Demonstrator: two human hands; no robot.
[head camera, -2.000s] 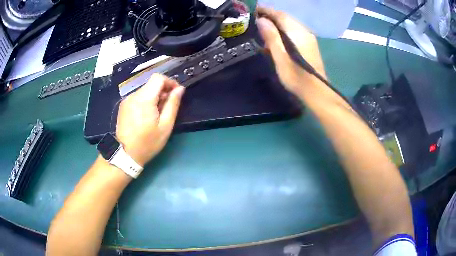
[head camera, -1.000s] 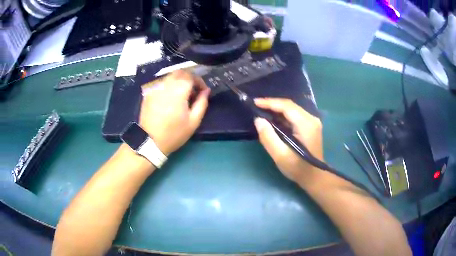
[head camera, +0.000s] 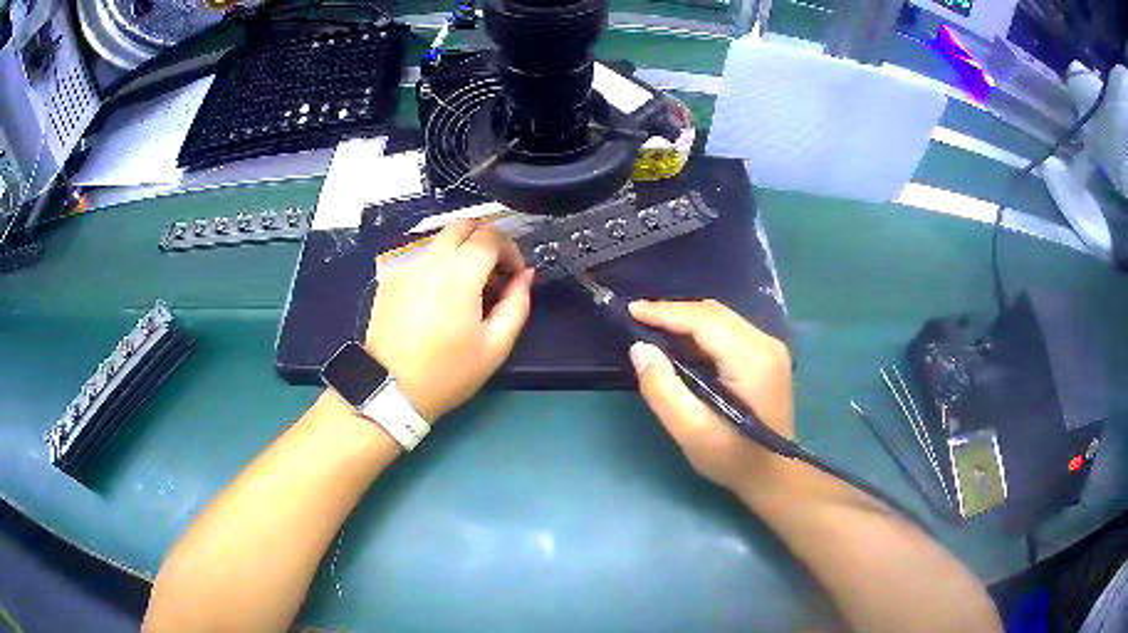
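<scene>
A grey LED strip module (head camera: 619, 231) with several round seats lies slanted on the black work pad (head camera: 569, 340) under the microscope (head camera: 551, 136). My right hand (head camera: 711, 390) holds the soldering iron (head camera: 708, 393) like a pen. Its metal tip points at the seat near the strip's left end; I cannot tell if it touches. My left hand (head camera: 448, 309), with a watch on the wrist, rests at the strip's left end with thumb and fingers pinched together. What lies between its fingertips is hidden. A thin strand hangs below the left wrist.
A stack of strip modules (head camera: 118, 390) stands at the left. One strip module (head camera: 235, 229) lies at upper left, near a black component tray (head camera: 297, 93). A fume fan (head camera: 464, 136) is behind the microscope. At right are the iron stand (head camera: 1008, 396), sponge (head camera: 978, 474) and tweezers (head camera: 915, 427).
My right hand has come down and left from the pad's upper right edge, bringing the iron tip to the strip. My left hand stays at the strip's left end. The view has shifted.
</scene>
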